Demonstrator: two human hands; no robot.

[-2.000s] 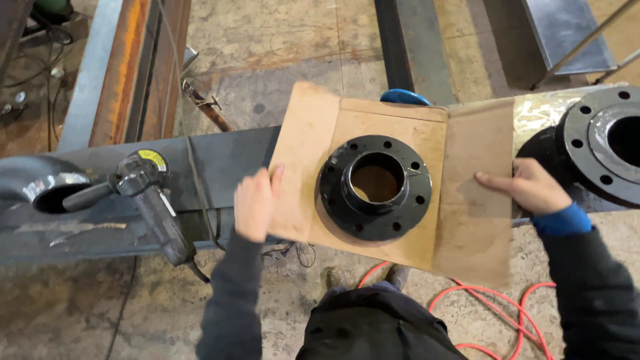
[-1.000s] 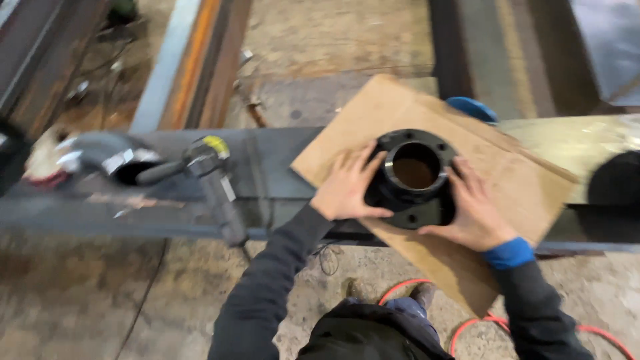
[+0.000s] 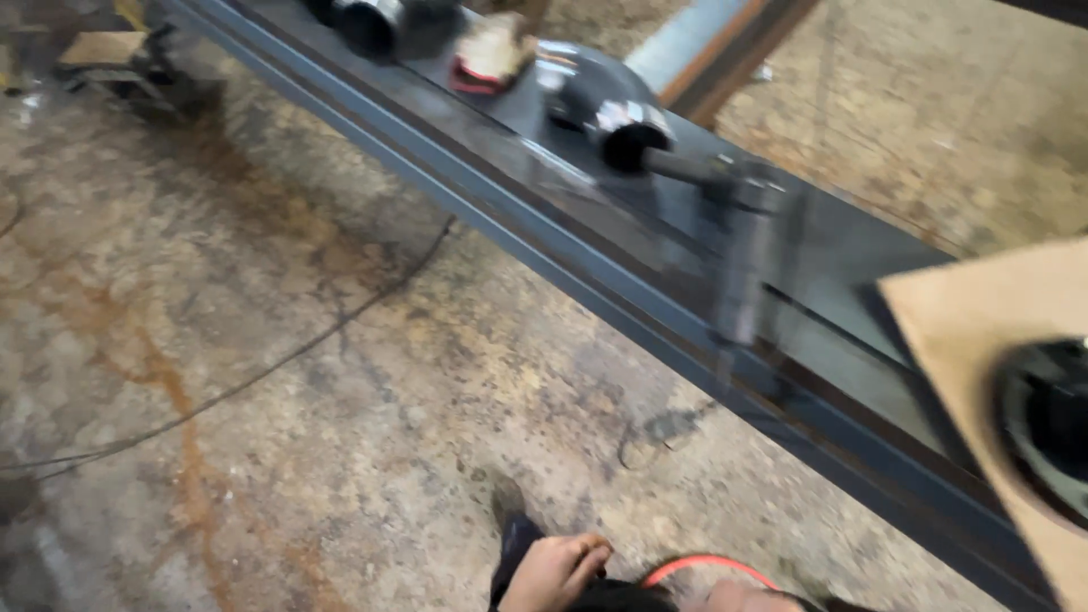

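Near the bottom edge, my left hand (image 3: 557, 571) is in front of my body with its fingers curled; whether it holds anything cannot be seen. My right hand (image 3: 738, 597) is blurred and mostly cut off by the frame's lower edge. Neither hand touches the black steel flange (image 3: 1050, 425), which lies on a sheet of brown cardboard (image 3: 943, 319) at the right edge. An angle grinder (image 3: 748, 246) rests on the steel beam (image 3: 850, 289). Its side handle points to the open end of a dark pipe elbow (image 3: 595, 93).
A work glove (image 3: 491, 53) with a red cuff and another pipe piece (image 3: 370, 27) lie farther up the beam. A dark cable (image 3: 340, 323) crosses the concrete floor (image 3: 382, 442). A red hose (image 3: 710, 561) lies by my body.
Both hands have left the flange and are now low against my body. The view has swung to the left, along the beam.
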